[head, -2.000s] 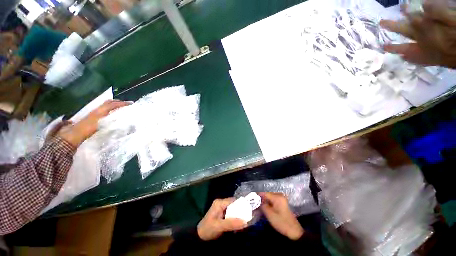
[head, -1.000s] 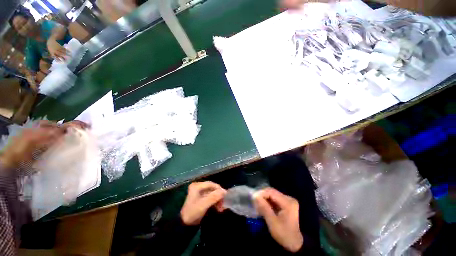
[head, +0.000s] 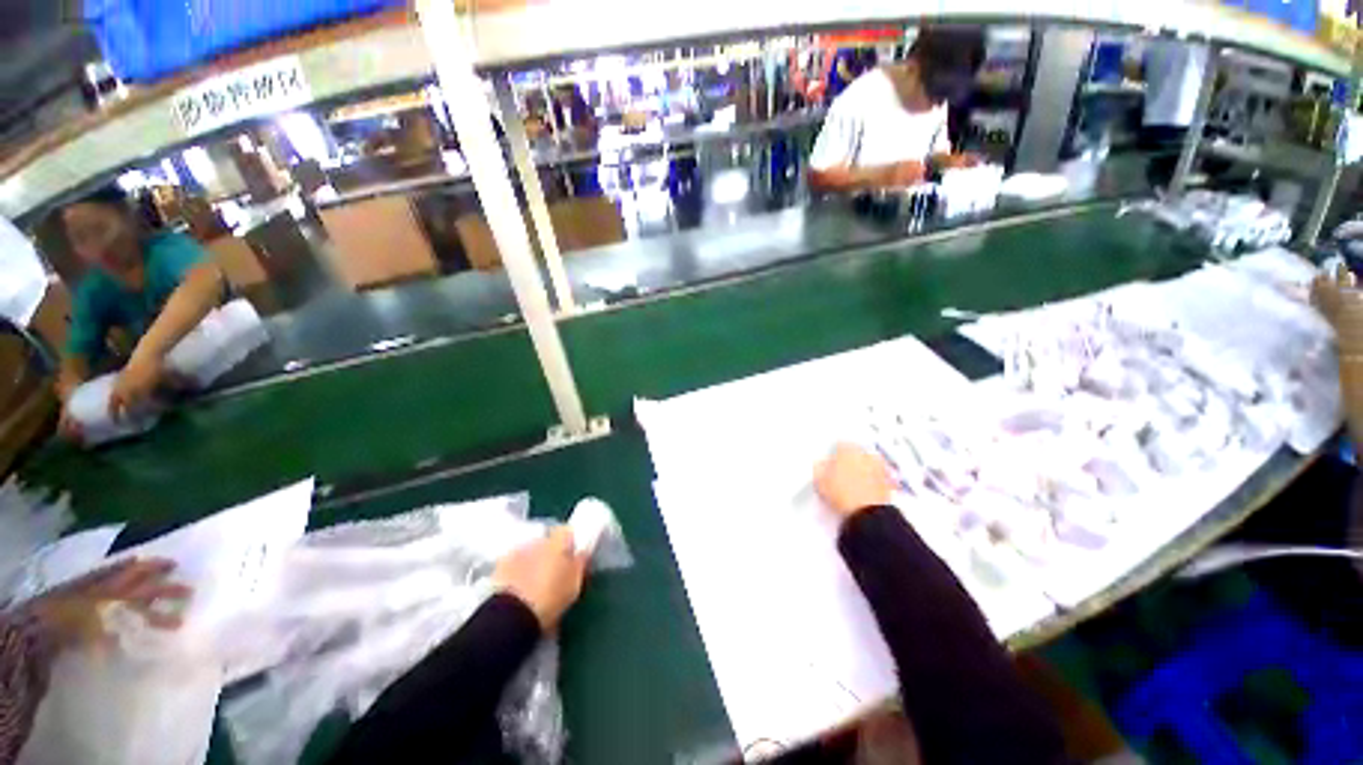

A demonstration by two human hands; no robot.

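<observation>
My left hand (head: 544, 577) is over the right end of the pile of bagged adapters (head: 359, 575), with its fingers on a white bagged adapter (head: 595, 526) at the pile's edge. My right hand (head: 857, 481) is at the left edge of the heap of loose white power adapters (head: 1099, 434). Its fingers point down and away from me, so whether it grips one is hidden. The heap lies on white sheets (head: 748, 553) on the green bench.
A metal post (head: 516, 239) stands on the bench ahead. Another person's hand (head: 142, 590) is at the left over white sheets. Two people sit across the line. A blue plastic stool (head: 1233, 680) is below the bench at right. Blue bins (head: 224, 33) are overhead.
Both my hands have moved up from lap level to the bench, left to the bagged pile and right to the loose heap. The view has tilted up, showing more of the hall.
</observation>
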